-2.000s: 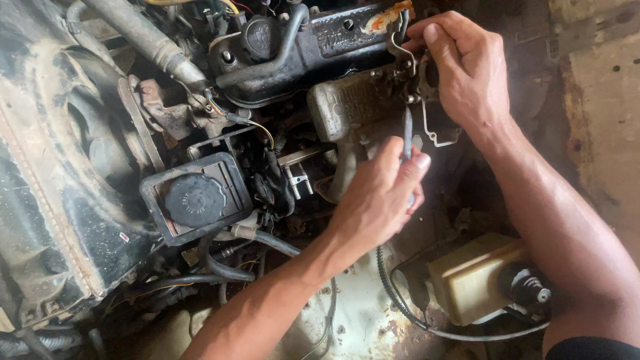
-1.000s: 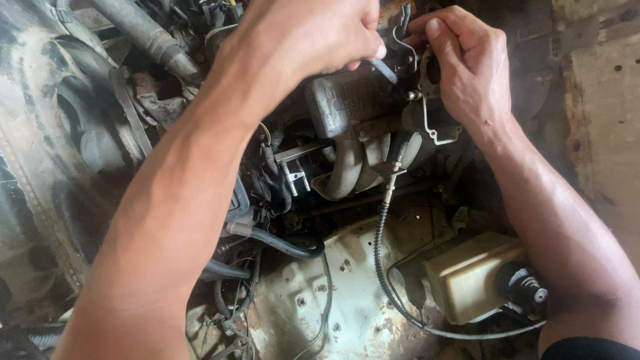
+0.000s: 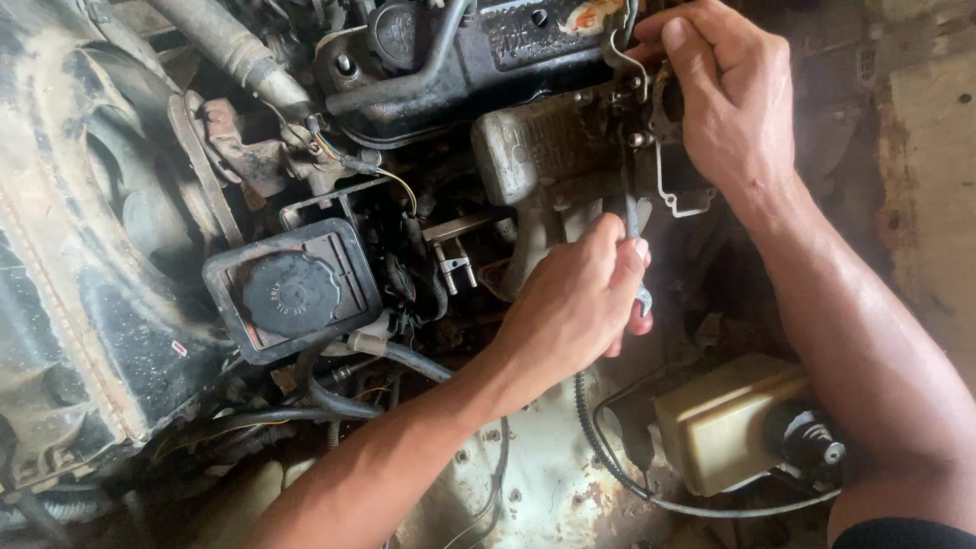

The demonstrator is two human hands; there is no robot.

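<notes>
My left hand (image 3: 583, 293) is closed around a metal wrench (image 3: 631, 217), whose open jaw sticks out below the fingers. The wrench's shaft runs upward to a small bolt area on the throttle linkage; its upper end is hard to make out. At the upper right, my right hand (image 3: 732, 99) rests beside a curved metal bracket (image 3: 637, 65), thumb against the index finger. Its other fingertips are partly behind the bracket, so what they grip cannot be told. A thin metal gasket or frame (image 3: 662, 179) hangs below the right hand, beside the cast intake manifold (image 3: 507, 156).
The black valve cover (image 3: 526, 34) lies along the top. A reservoir with a black cap (image 3: 292, 293) is left of centre, near the radiator fan shroud (image 3: 46, 229). A yellowed plastic reservoir (image 3: 724, 427) and a corrugated-sleeved cable (image 3: 583, 412) are below the hands.
A second ago my left hand was up by the valve cover with the wrench slanting; it has come down and the wrench stands nearly upright. My right hand has stayed by the bracket.
</notes>
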